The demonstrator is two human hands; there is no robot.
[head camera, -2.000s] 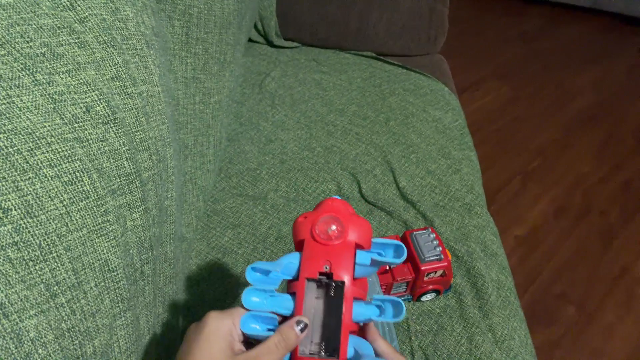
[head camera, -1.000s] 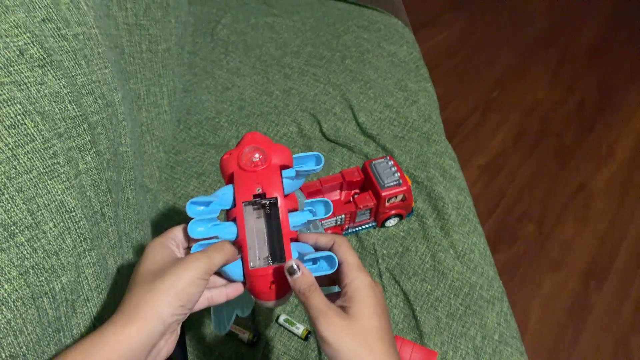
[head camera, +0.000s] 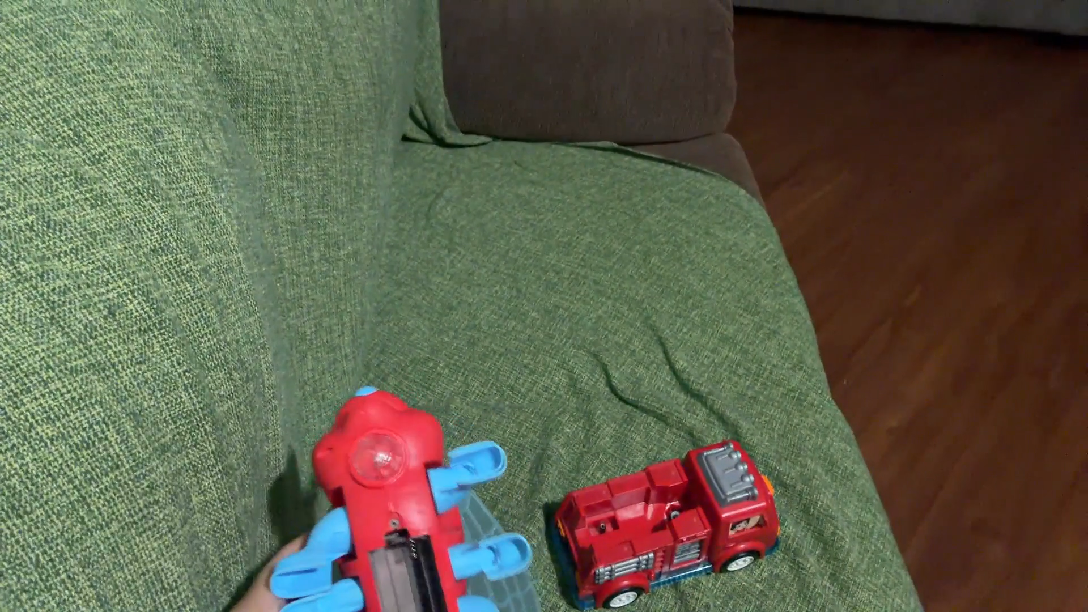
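A red plastic toy with several light blue legs (head camera: 387, 501) shows its underside at the bottom edge, its lower end cut off by the frame. Its battery compartment (head camera: 406, 574) has no cover on, and a clear round dome (head camera: 377, 457) sits near its top. Only a small part of my left hand (head camera: 270, 582) shows, at the toy's left side behind the blue legs; its fingers are hidden. My right hand is outside the picture. To the right of the toy, apart from it, a red toy fire truck (head camera: 667, 529) stands on the green cloth.
A green woven cover (head camera: 586, 280) lies over the sofa seat and backrest. A brown sofa armrest (head camera: 586, 68) stands at the back. Beyond the seat's right edge is a dark wooden floor (head camera: 952, 255). A translucent webbed blue piece (head camera: 500, 552) shows behind the toy.
My right hand, on the toy one second ago, has left the view. The view has shifted, so the batteries seen on the cloth then are out of frame.
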